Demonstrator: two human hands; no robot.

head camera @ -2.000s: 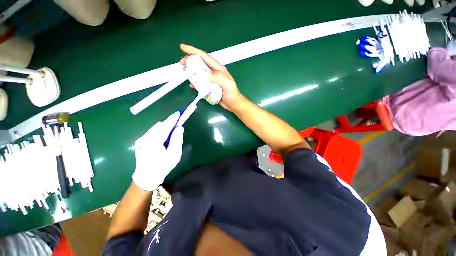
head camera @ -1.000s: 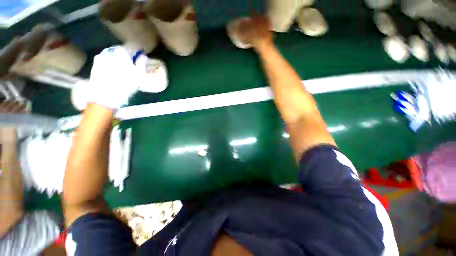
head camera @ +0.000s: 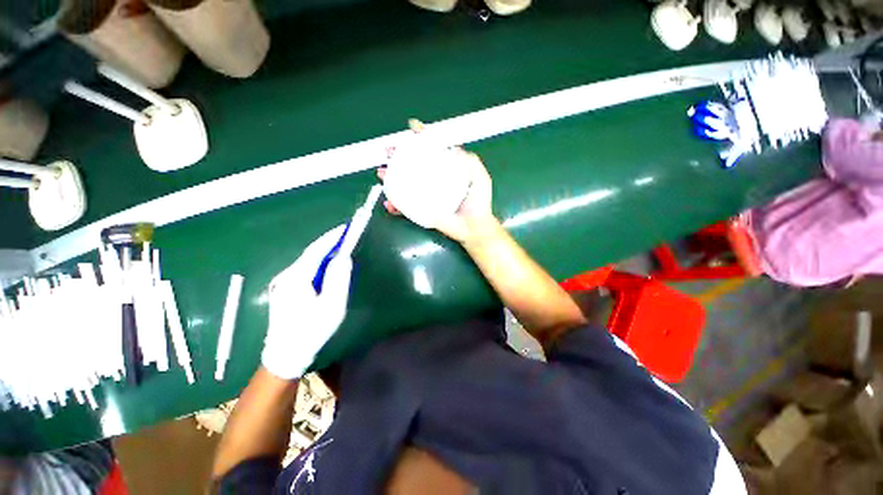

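A pale rounded lid piece [head camera: 423, 184] is in my bare right hand [head camera: 471, 200], over the green bench near the pale rail. My gloved left hand [head camera: 310, 307] grips a narrow white strip [head camera: 363, 217] that points up to the lid's left edge. I cannot tell whether the strip's tip is in the lid. One loose white strip [head camera: 229, 327] lies on the green surface left of my left hand.
White strips [head camera: 58, 334] lie in a dense pile at left, a hammer [head camera: 131, 314] across them. Beyond the rail [head camera: 281, 178] are lids with strips [head camera: 171, 135] and beige shells [head camera: 218, 37]. Far right are another strip pile [head camera: 786, 101], a blue-white glove [head camera: 715, 124] and a person's pink sleeve [head camera: 813, 208].
Both hands have come back from beyond the rail. A bare lid is now in my right hand; a lid with two strips has appeared beyond the rail at left, beside the earlier one.
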